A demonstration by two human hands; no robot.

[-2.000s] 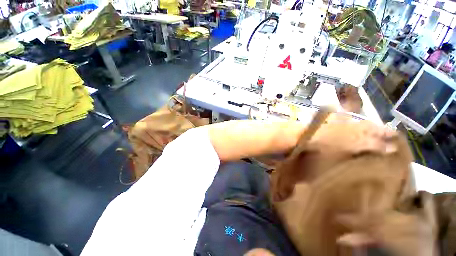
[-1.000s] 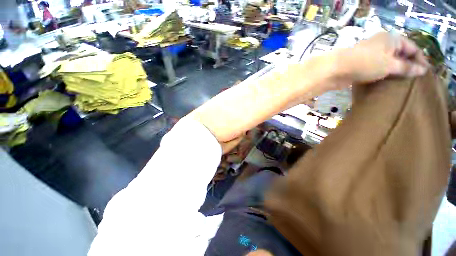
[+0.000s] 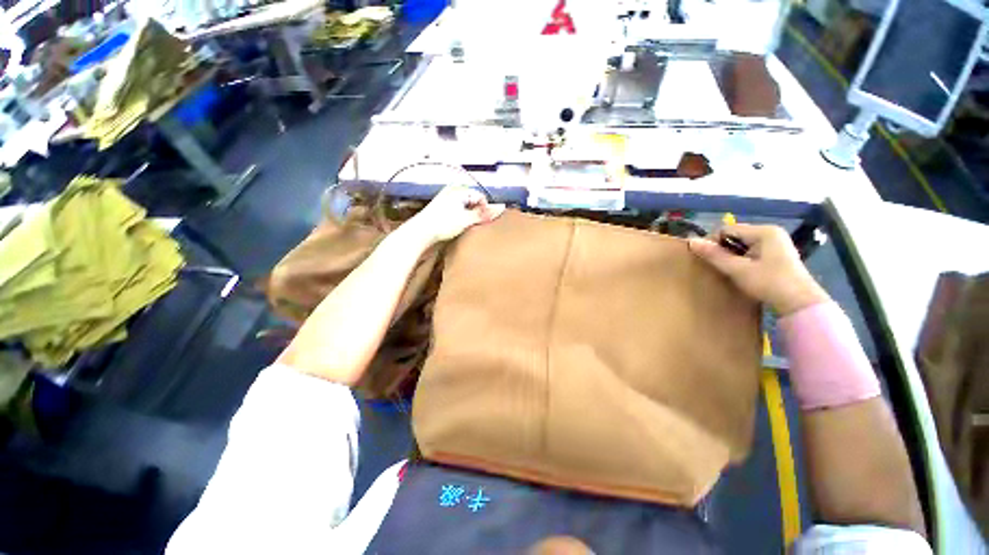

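A tan-brown bag body (image 3: pixel 596 347) with a centre seam hangs spread out between my hands, in front of the machine bed's front edge and over my dark apron. My left hand (image 3: pixel 464 213) grips its upper left corner. My right hand (image 3: pixel 759 260) grips its upper right edge and also has a small dark tool (image 3: pixel 734 244) in it. The clamp frame (image 3: pixel 578 184), with a white front strip, lies just beyond the bag's top edge, under the white sewing machine head (image 3: pixel 559 65).
Crumpled brown bags (image 3: pixel 325 266) hang at the left of the bed. Red-brown leather pieces (image 3: pixel 750 87) lie on the bed (image 3: pixel 651 130). A screen (image 3: pixel 916 60) stands at right, above a white side table (image 3: pixel 906 244) with brown cloth (image 3: pixel 960 347). Olive-yellow pieces (image 3: pixel 87 266) are stacked at left.
The bag body, raised and blurred at the right before, now hangs flat in front of the machine. My left hand has come down and left; my right hand has come into clear view.
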